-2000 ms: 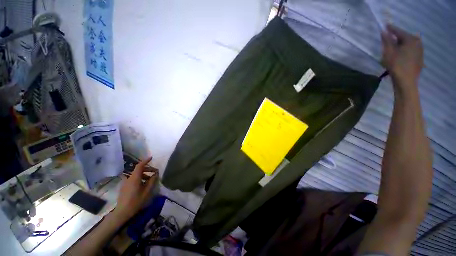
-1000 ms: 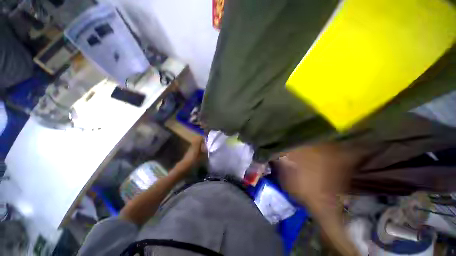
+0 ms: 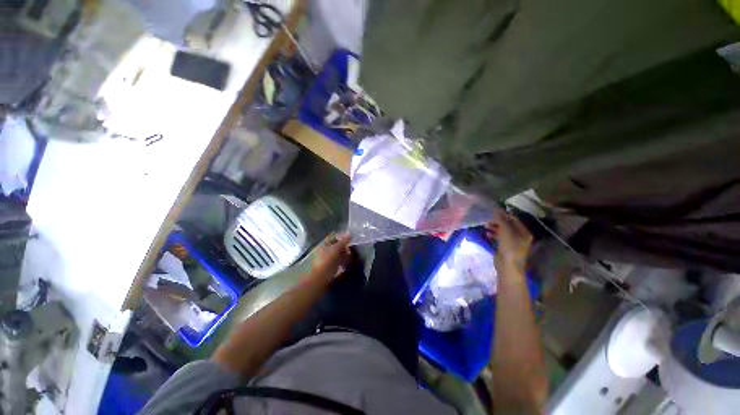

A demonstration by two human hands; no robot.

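A clear plastic bag with white sheets in it or under it is stretched between my hands in the middle of the view. My left hand pinches its lower left corner. My right hand holds its right corner, near a red patch seen through the plastic. Dark green trousers hang just beyond the bag and cover the upper right. A bit of yellow paper shows at the top right edge.
A white machine table at the left holds a phone and scissors. A slatted stool stands beside it. Blue baskets sit beyond and at lower left. A blue bin with clear bags is below my right hand. Brown trousers hang right.
My right hand has come from blurred motion by the trousers to the bag's right corner, and the bag is now spread between both hands. The view has tilted further down, showing more stool and bins.
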